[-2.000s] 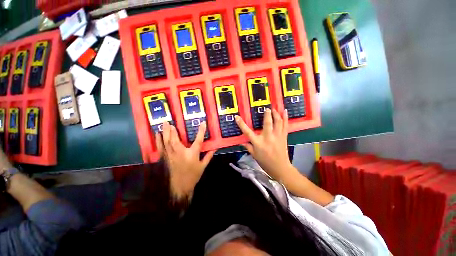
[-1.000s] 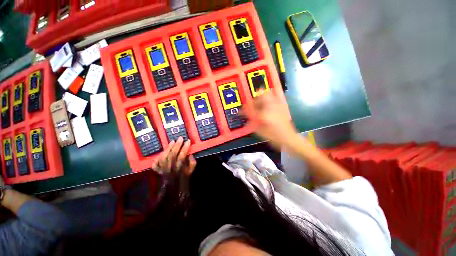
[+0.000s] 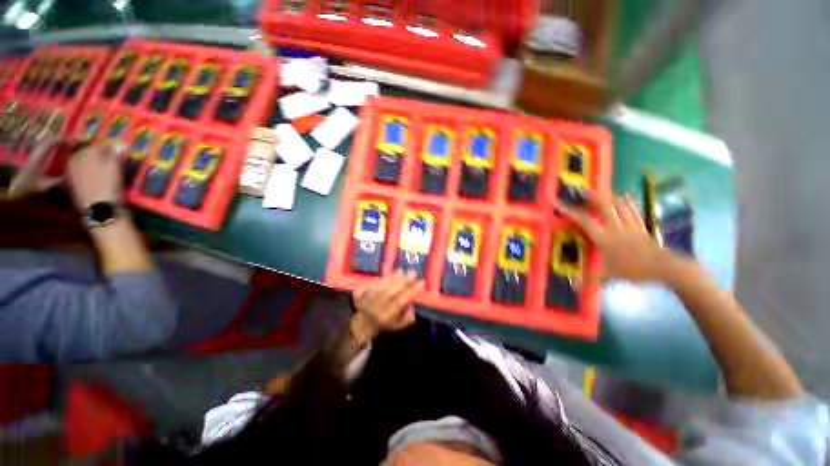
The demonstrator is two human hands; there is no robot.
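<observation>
A red tray (image 3: 346,238) holds keypad phones with yellow surrounds in two rows, screens up. Most screens in the upper row are blue; several in the lower row are lit with white marks. The rightmost upper phone (image 3: 573,164) and the rightmost lower phone (image 3: 565,273) have dark screens. My right hand (image 3: 623,238) is over the tray's right edge, fingers spread, fingertips near the keypad of the upper right phone; contact is unclear. My left hand (image 3: 389,300) rests at the tray's front edge below the second lower phone (image 3: 414,244), fingers loosely bent, holding nothing visible.
White slips (image 3: 323,171) and a brown phone-like piece (image 3: 258,164) lie left of the tray. Another phone tray (image 3: 218,205) lies beyond them, with another person's arm (image 3: 118,238) there. A smartphone (image 3: 673,218) lies right of my tray. Stacked red trays (image 3: 382,41) stand behind.
The view has swung, so the tray sits further right in the picture. My right hand has moved from the lower right phone to beside the upper right one. My left hand stays at the front edge.
</observation>
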